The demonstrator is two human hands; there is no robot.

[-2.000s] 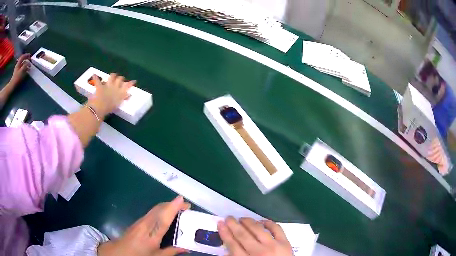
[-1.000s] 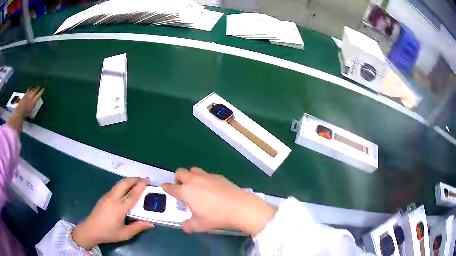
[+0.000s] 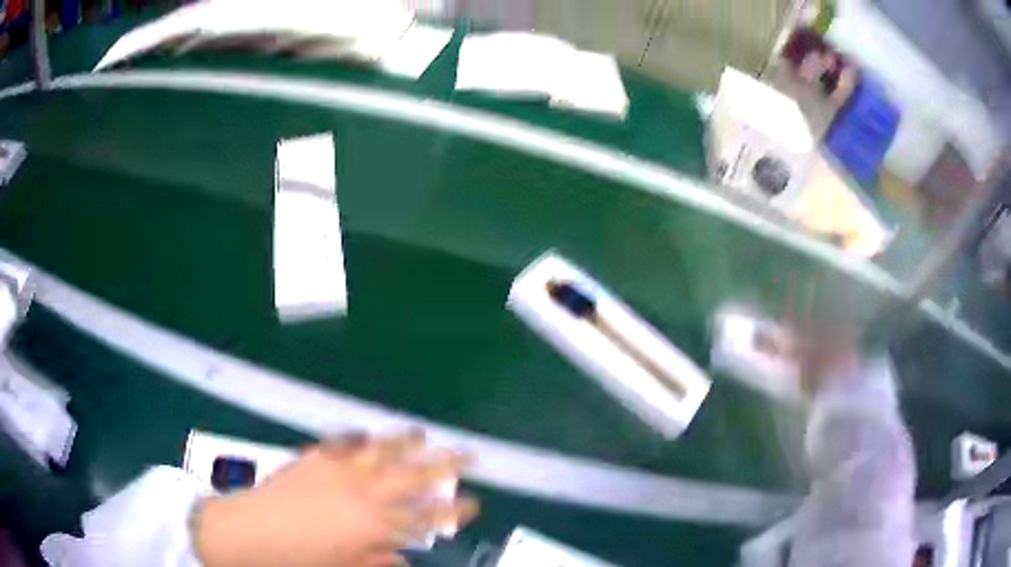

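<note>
A white watch box (image 3: 205,454) with a dark watch face lies on the near bench. My left hand (image 3: 344,498) lies across it and covers its right part; blur hides whether the fingers grip it. My right hand (image 3: 826,349) is blurred, reaching over the belt to a white printed box (image 3: 754,352) at the right. It covers that box's right end, and its grip cannot be told. An inner watch box (image 3: 610,343) with a dark face and tan strap lies slanted on the belt between the hands' reach. A plain white box (image 3: 309,227) lies on the belt to its left.
White sheets (image 3: 543,72) lie beyond the far rail (image 3: 532,142). A square white box (image 3: 759,138) stands at the far right. Another box end (image 3: 973,455) shows at the right edge. White box parts lie at the lower left, lower middle and lower right. A blue object is in the background.
My right hand has left the near box and moved right to the printed box. My left hand has shifted over the near box. The other person's hand has left the view at the left.
</note>
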